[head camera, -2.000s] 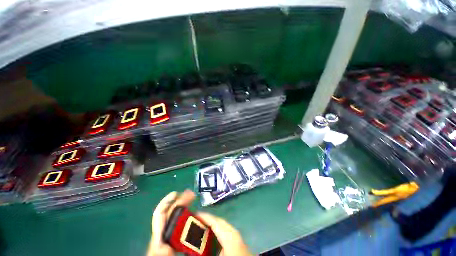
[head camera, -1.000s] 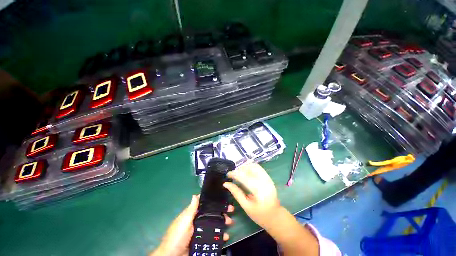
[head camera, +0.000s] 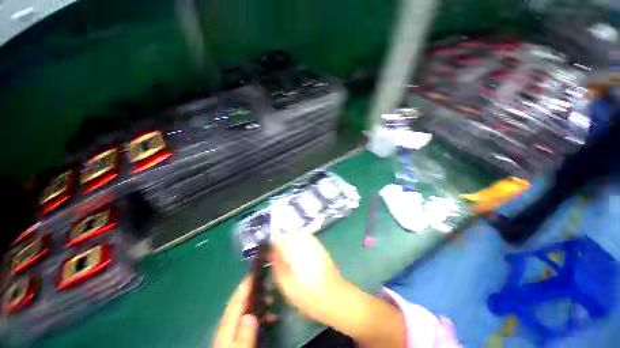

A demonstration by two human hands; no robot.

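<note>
A dark flip phone (head camera: 260,289) is held up above the front of the green bench, seen nearly edge-on and blurred. My left hand (head camera: 238,319) is around its lower part, cut off by the bottom edge. My right hand (head camera: 302,268) is at its upper right side, blurred; whether its fingers grip the phone or only touch it cannot be told. The lens tray (head camera: 299,207) lies just behind the hands with several dark-bordered lenses. Pink tweezers (head camera: 371,221) lie to its right.
Phone trays with red housings (head camera: 85,265) stand at left, with taller tray stacks (head camera: 251,146) behind and more at right (head camera: 503,102). A post (head camera: 401,58), white bottle (head camera: 383,141), crumpled wipe (head camera: 403,207) and orange-handled tool (head camera: 500,194) are at right. A blue crate (head camera: 554,285) is on the floor.
The view has shifted and blurred. The phone, opened between the first two frames, has turned from face-on to nearly edge-on. My right hand remains near its upper part.
</note>
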